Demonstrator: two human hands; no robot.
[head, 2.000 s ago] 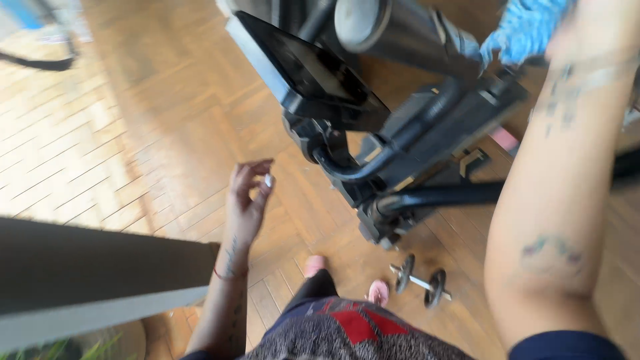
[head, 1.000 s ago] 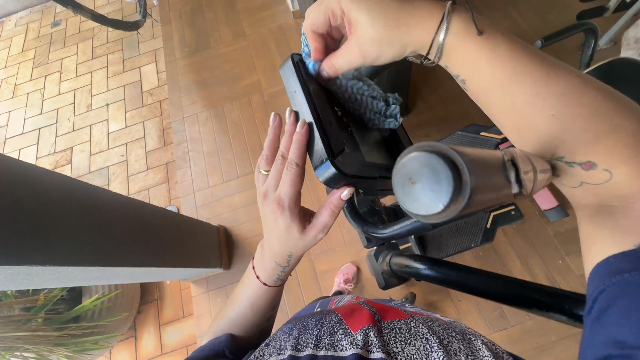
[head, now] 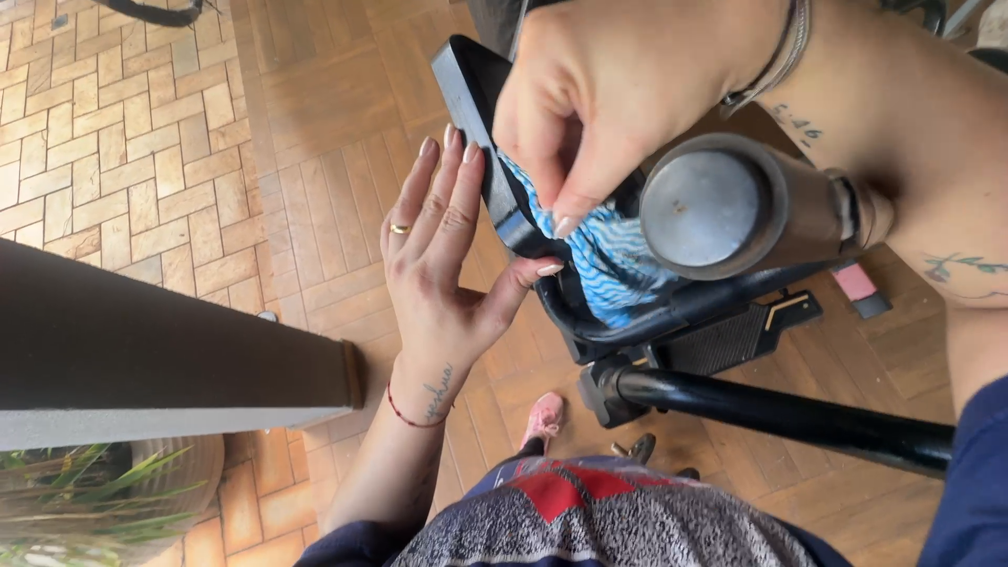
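My right hand (head: 602,98) pinches a blue-and-white wavy-patterned cloth (head: 618,264) between thumb and fingers, over the black console (head: 480,130) of an exercise machine. The cloth hangs down from the fingertips across the console's lower part. On the console's left edge rest the fingertips of my left hand (head: 449,252), palm down, with the thumb at the lower corner. A dark cylinder with a round grey end cap (head: 701,209) stands out just right of the cloth, beneath my right forearm. Much of the console is hidden by my right hand.
A thick black tubular bar (head: 780,409) runs to the lower right. Below the console are a ridged black pedal (head: 709,339) and the wooden floor. A dark pillar (head: 157,339) juts in from the left, above a potted plant (head: 94,504). My pink shoe (head: 545,417) shows underneath.
My left hand, off the machine two seconds ago, came to the console's edge and remains there. My right hand has moved with the cloth from the console's top end toward its lower part.
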